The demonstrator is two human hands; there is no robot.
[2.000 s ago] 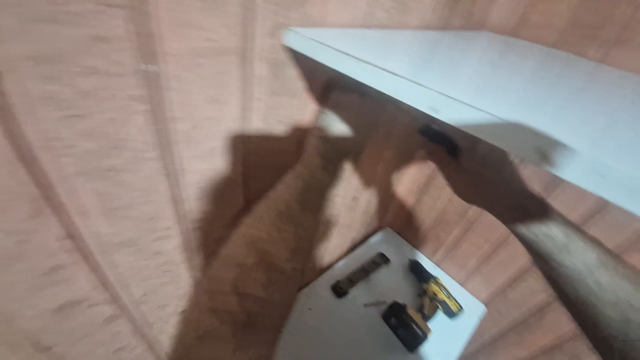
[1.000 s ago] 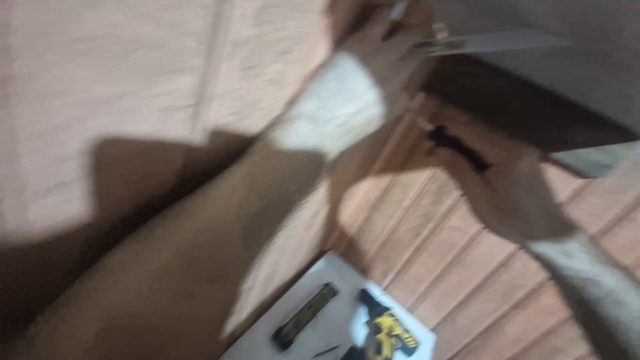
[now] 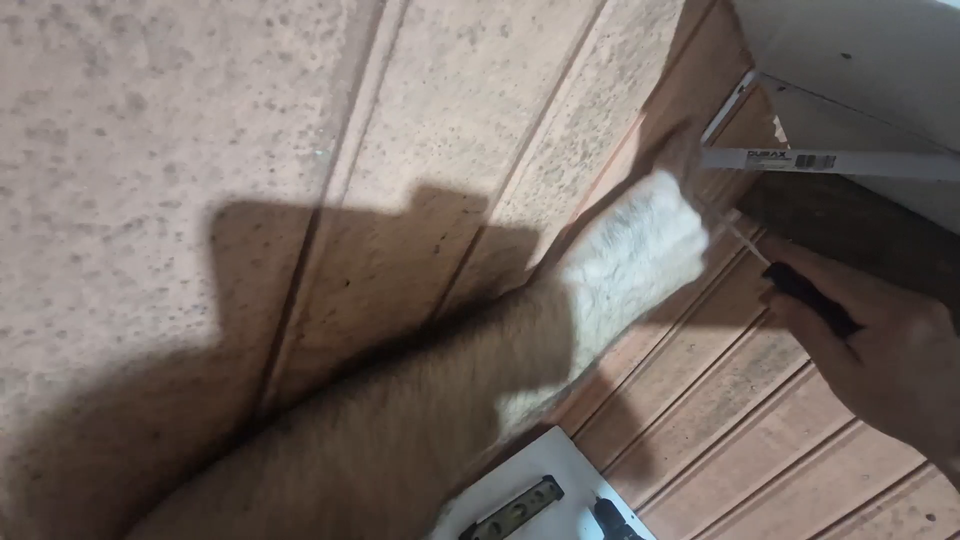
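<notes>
My right hand (image 3: 877,337) is closed around the black handle of a screwdriver (image 3: 810,296), whose thin shaft points up and left. Its tip ends by the fingers of my left hand (image 3: 701,180), which is blurred and reaches up beside a white metal shelf bracket (image 3: 847,161). Another white strip (image 3: 729,109) of the bracket lies along the plank wall. Whether my left fingers grip the bracket or something small at the screwdriver's tip cannot be told. Above them is the underside of a white shelf board (image 3: 862,67).
Lower down, a white board (image 3: 547,457) carries a small spirit level (image 3: 514,510) and a black-tipped tool (image 3: 615,517), partly cut off by the frame. Grooved plank walls (image 3: 450,112) meet in a corner behind my arms, and my left forearm crosses the view.
Two seconds ago the shelf board's front edge and top showed; now its underside and bracket do. The view has moved closer underneath. The screwdriver stays in my right hand.
</notes>
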